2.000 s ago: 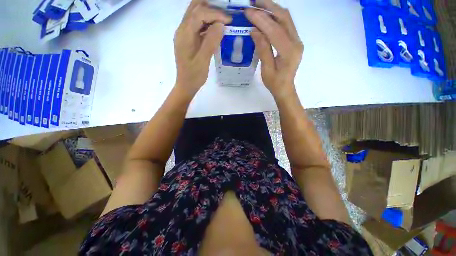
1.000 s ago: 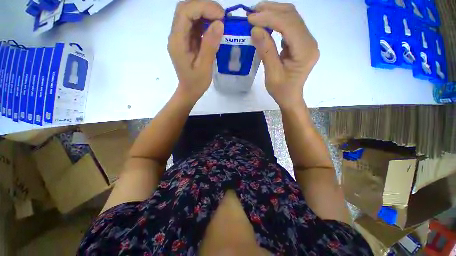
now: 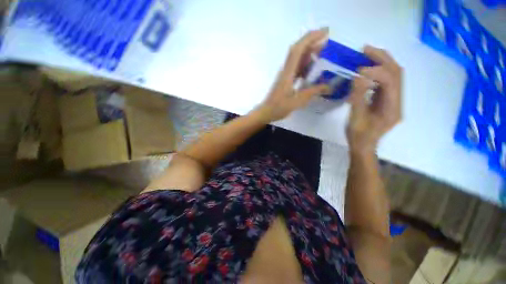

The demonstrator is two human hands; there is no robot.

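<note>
A white and blue retail box [image 3: 333, 75] is between my hands above the white table [image 3: 222, 61]; it is tilted and blurred, with its blue top face showing. My left hand [image 3: 297, 77] grips its left side. My right hand [image 3: 377, 91] grips its right side. The fingers hide both side edges of the box. The hang tab cannot be made out.
A row of finished boxes [image 3: 83, 28] with blue spines stands at the upper left. Filled blue trays [image 3: 477, 72] lie at the right. Open brown cartons [image 3: 94, 144] are on the floor at left, and stacked brown cardboard [image 3: 433, 194] is below the table at right.
The view has swung and blurred, with the finished boxes and trays shifted in the frame. The hands and box appear further right, and the box is now tilted, showing its blue top face.
</note>
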